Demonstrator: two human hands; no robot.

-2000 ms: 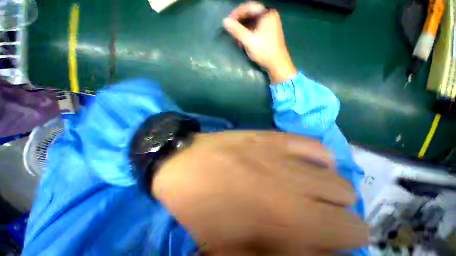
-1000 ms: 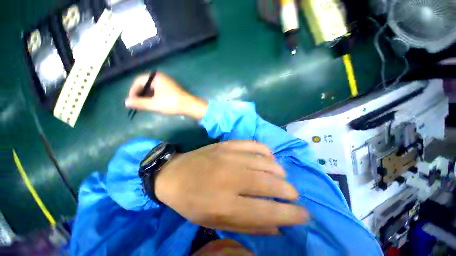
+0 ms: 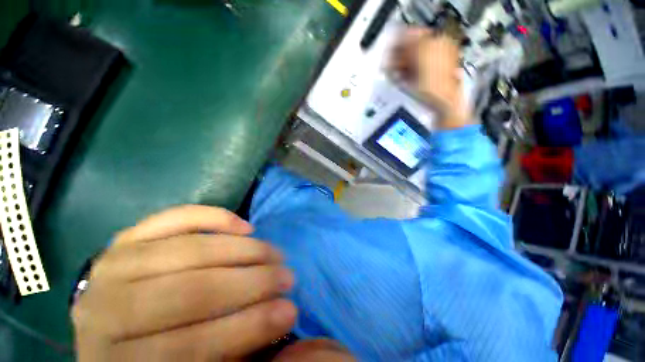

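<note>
My left hand (image 3: 187, 283) is large and close to the camera at the lower left, back of the hand showing, fingers side by side; its palm side is hidden. My right hand (image 3: 431, 71) is blurred over the white machine (image 3: 339, 71) at the upper right. A dark patch shows by its fingers, but I cannot tell whether it holds anything. The carrier strip (image 3: 18, 219), pale with rows of dark dots, lies across the black tray (image 3: 67, 71) at the left edge. A silvery phone unit (image 3: 32, 120) sits in the tray, beside the strip's upper end.
The green bench surface (image 3: 191, 92) lies between tray and machine. The machine front has a lit touchscreen (image 3: 402, 143) and a yellow button (image 3: 345, 92). Metal jigs are around my right hand. Red bins (image 3: 548, 164), grey racks and a blue-sleeved person's part (image 3: 615, 159) are at the right.
The view has swung right. My right hand has moved from beside the tray and strip, where it held the black tool, to over the machine. My left hand appears further left, fingers closer together.
</note>
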